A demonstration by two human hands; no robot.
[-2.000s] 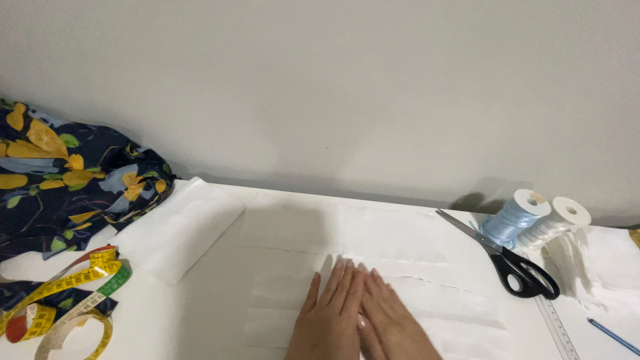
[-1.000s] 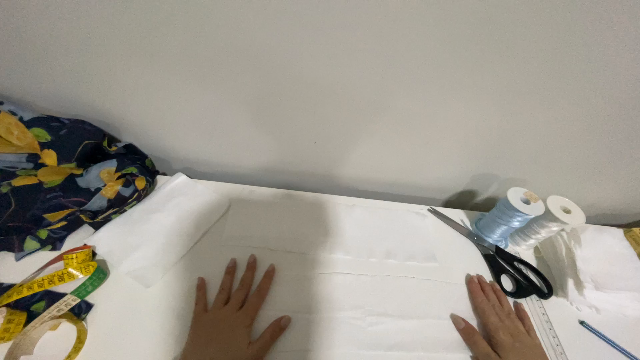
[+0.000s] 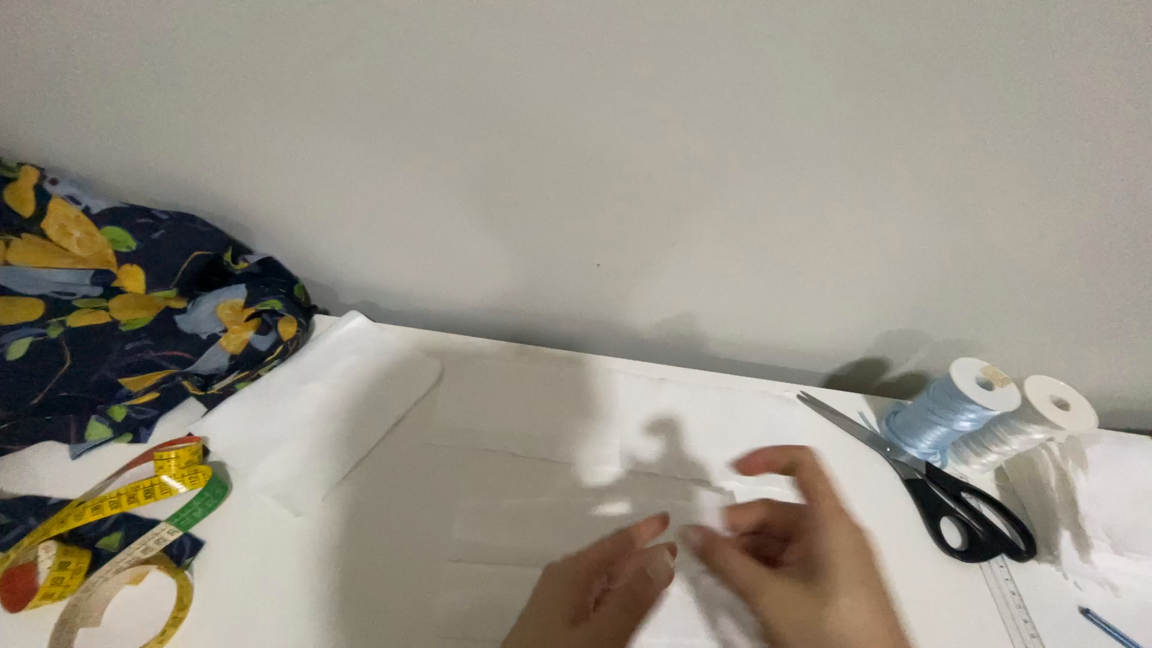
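Thin white sheet material (image 3: 513,504), fabric or paper, lies in pieces on the white table in front of me. My right hand (image 3: 792,558) pinches a white piece (image 3: 711,594) between thumb and fingers, raised over the sheets; motion blurs it. Close by on its left, my left hand (image 3: 598,585) has its fingers curled near the same piece, and whether it grips it is unclear. Black-handled scissors (image 3: 972,522) lie to the right of my right hand, blades pointing up and left, over the end of a clear ruler (image 3: 1008,603).
Dark floral fabric (image 3: 153,315) is heaped at the left beside another white sheet (image 3: 351,414). A coiled yellow tape measure (image 3: 135,495) lies below it. At the right are a light blue spool (image 3: 945,414), a white spool (image 3: 1026,423), white cloth (image 3: 1116,504) and a blue pencil (image 3: 1107,625).
My hands were together, then spread flat on the white sheets. Now they are close together again and lifted, and the right one has picked up a white piece.
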